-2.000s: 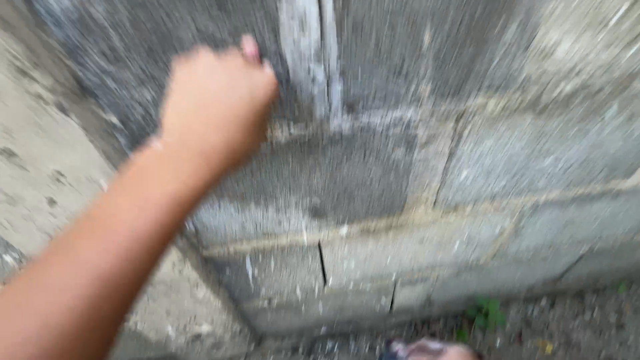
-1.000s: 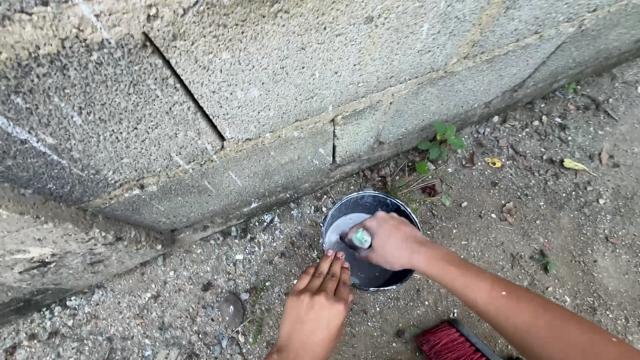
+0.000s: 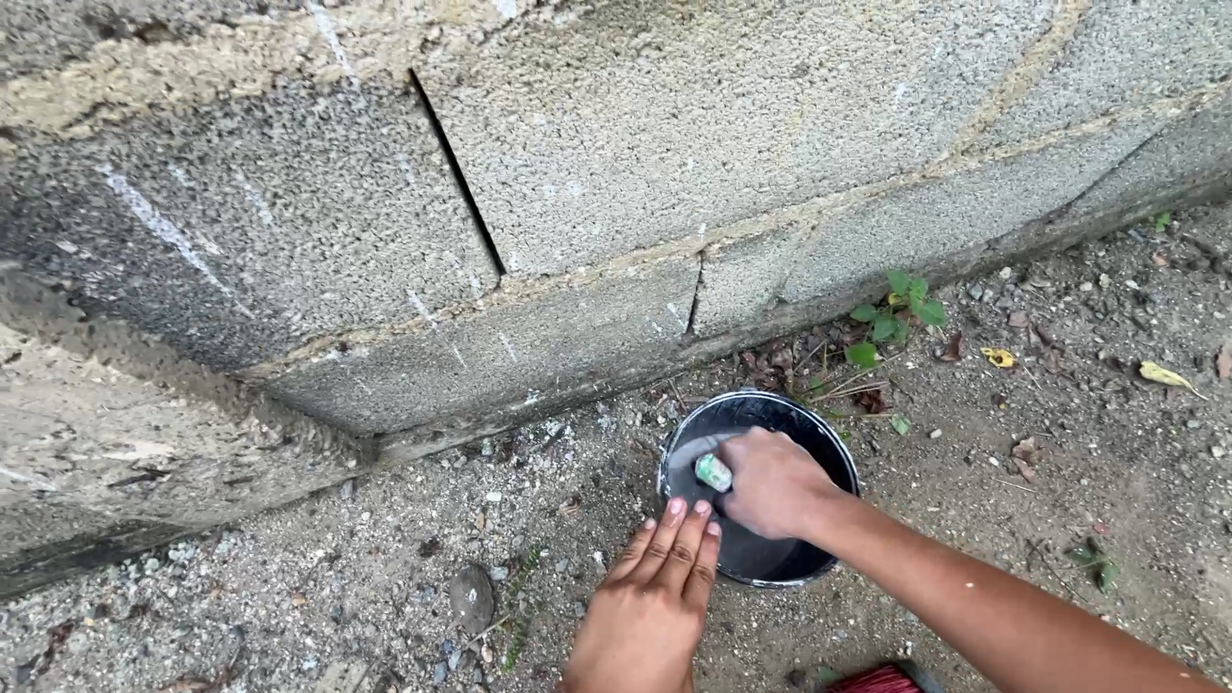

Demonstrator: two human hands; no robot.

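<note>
A round black bucket (image 3: 845, 450) stands on the ground by the wall, with greyish liquid (image 3: 760, 553) inside. Within its rim, my right hand (image 3: 775, 484) is closed around a handle with a green and white end (image 3: 713, 473); whatever the handle belongs to is hidden below the hand. My left hand (image 3: 654, 587) lies palm down at the bucket's near left rim, fingertips over the edge, holding nothing.
A concrete block wall (image 3: 616, 144) rises behind the bucket and meets another wall section (image 3: 144, 443) at the left. Red bristles of a brush (image 3: 881, 680) show at the bottom edge. A small green plant (image 3: 895, 318), a stone (image 3: 472, 598) and dry leaves dot the gravelly soil.
Two seconds ago an arm was raised before the wall; a second ago both hands were at the bucket, much as now. The view has swung down since the first frame.
</note>
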